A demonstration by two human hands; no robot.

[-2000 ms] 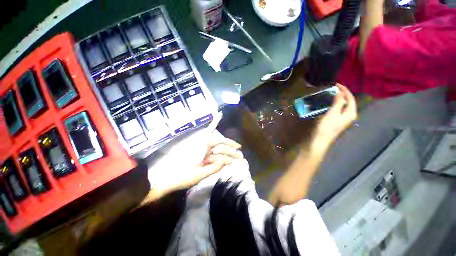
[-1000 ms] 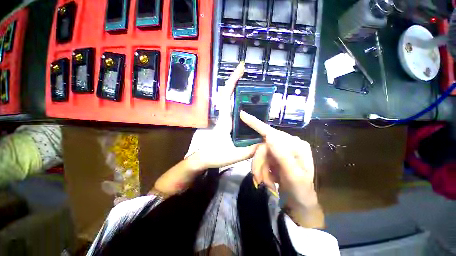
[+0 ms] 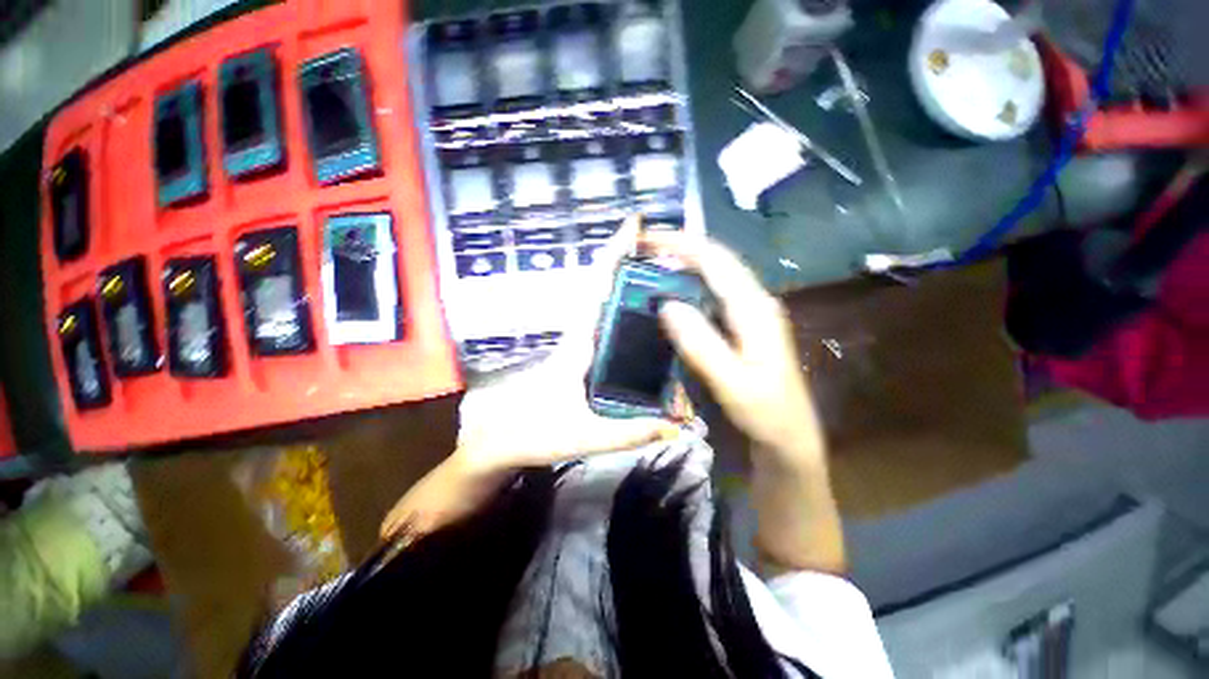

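Observation:
A phone unit (image 3: pixel 636 348) with a dark screen and teal-blue frame is held upright-on in front of me, over the lower edge of the blister tray. My left hand (image 3: pixel 537 405) holds it from below and the left side; it is overexposed. My right hand (image 3: pixel 753 348) is at its right side, with the thumb on the front and fingers at the upper end. The fingertips on the far side are hidden. The red tray (image 3: pixel 294 199) at left holds several phone units, one of them silver-faced (image 3: pixel 359 279).
The blister tray (image 3: pixel 427 146) of dark parts lies beside the red tray. At right are a white paper (image 3: pixel 760 165), tweezers (image 3: pixel 806 138), a bottle (image 3: pixel 785 43), a round dish (image 3: pixel 977 69) and a blue cable (image 3: pixel 1061 162). A cardboard box (image 3: pixel 915 385) with a bag of yellow pieces (image 3: pixel 305 501) is below.
The view has shifted and tilted. Both hands still hold the phone unit; the right hand has moved from pointing on its screen to gripping its upper right side.

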